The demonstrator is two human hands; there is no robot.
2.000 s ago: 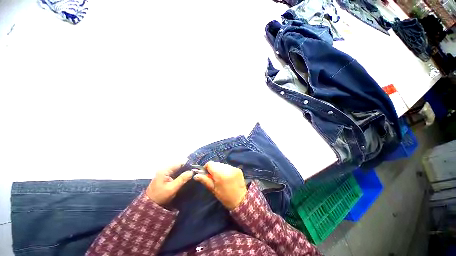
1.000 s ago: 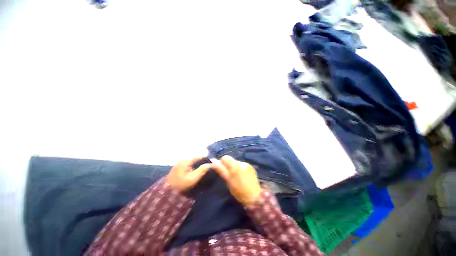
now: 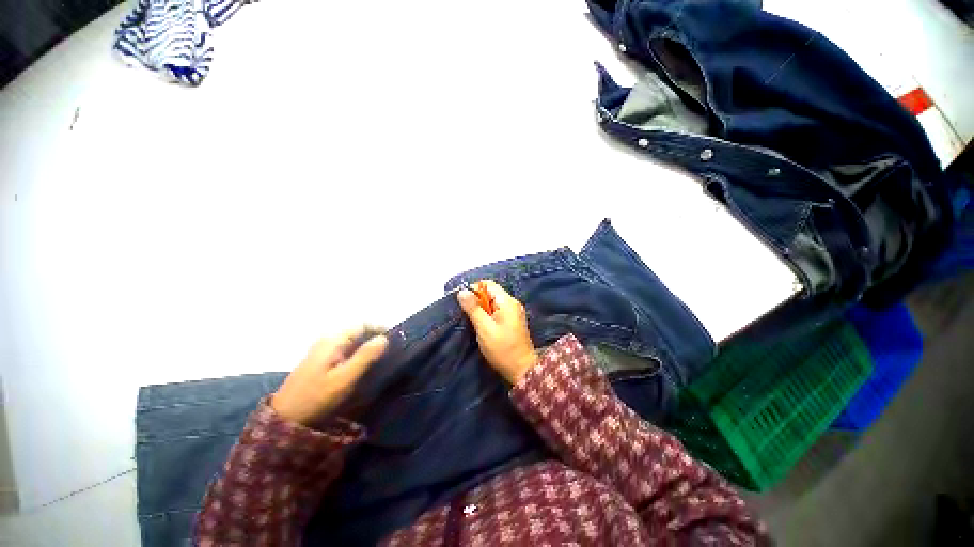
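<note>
A dark-blue denim garment (image 3: 449, 395) with pale topstitching lies along the near table edge, over the wearer's front. My left hand (image 3: 329, 374) pinches its upper edge between thumb and fingers. My right hand (image 3: 500, 329) is at the same edge further right, closed around a small tool with a red-orange part (image 3: 485, 298); the rest of the tool is mostly hidden in the fingers. The edge runs fairly straight between the hands. An opening with a greyish inside shows right of my right wrist.
Another dark denim garment (image 3: 790, 118) with round silvery buttons lies at the right table edge and hangs over it. A striped cloth (image 3: 171, 41) is far left on the white table (image 3: 320, 192). Green (image 3: 785, 401) and blue (image 3: 884, 363) crates stand below at right. A red-orange strip (image 3: 915, 102) lies far right.
My hands have moved apart along the edge, left hand leftward. The red-orange part now shows in my right hand. The view has shifted, bringing the striped cloth further in.
</note>
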